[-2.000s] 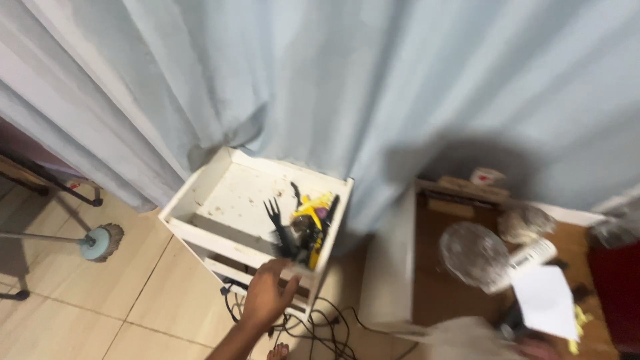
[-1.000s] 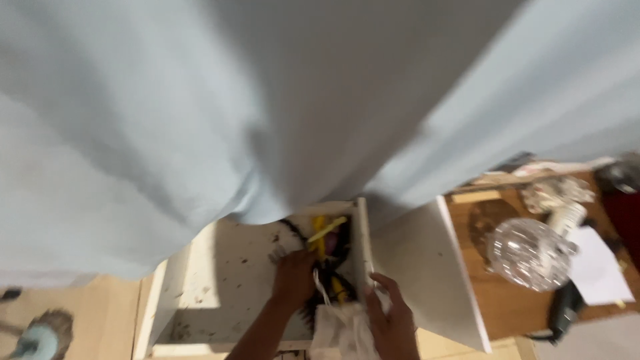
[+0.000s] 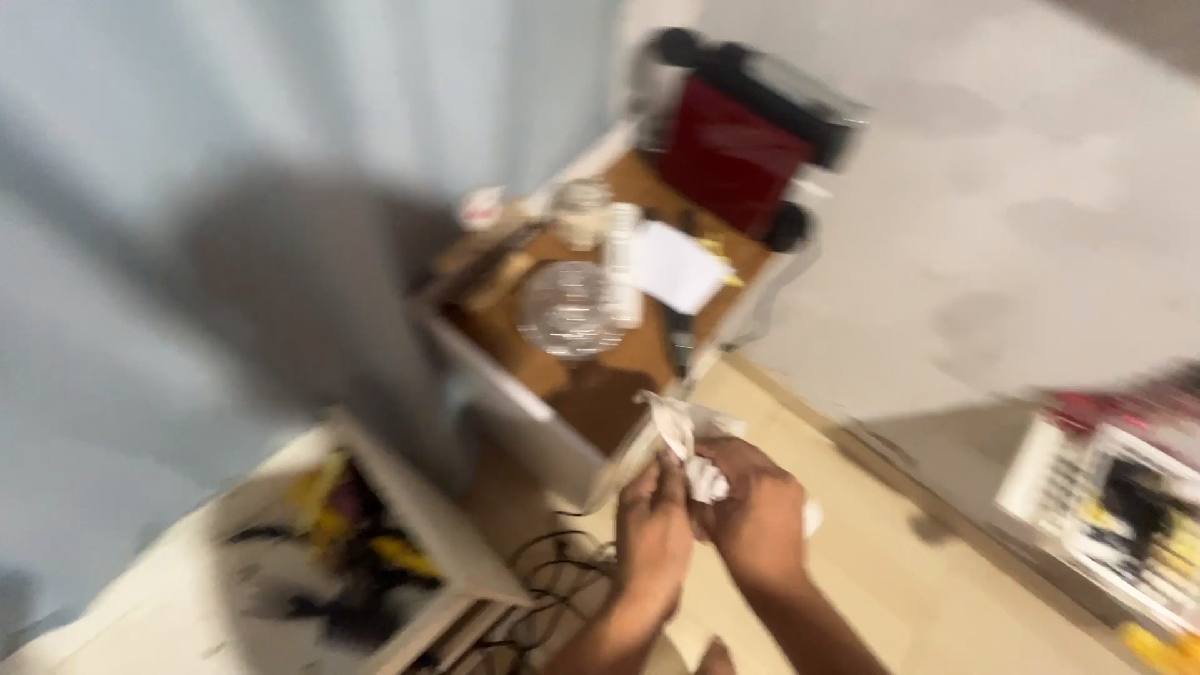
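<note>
Both hands are close together at the lower middle, around a crumpled white plastic bag (image 3: 677, 424). My left hand (image 3: 653, 534) pinches one side of it. My right hand (image 3: 757, 506) is closed on the bunched part. The wooden cabinet top (image 3: 609, 412) lies just beyond them, with a clear glass or plastic bowl (image 3: 569, 311), a white sheet of paper (image 3: 682, 267), a long white object (image 3: 622, 267) and a dark-handled item (image 3: 680, 337) on it. Motion blur hides the fingertips and any contents of the bag.
At lower left stands a white drawer unit (image 3: 427, 506) holding black and yellow items (image 3: 361, 553). Black cables (image 3: 553, 581) lie beside it. A red and black box-like object (image 3: 731, 150) stands at the back. On the right is a white basket (image 3: 1092, 497); a blue-grey curtain (image 3: 234, 112) hangs left.
My hands have left the white drawer and come together on the bag, near the wooden top. The bag hung between them at the drawer a second ago. The view has swung right.
</note>
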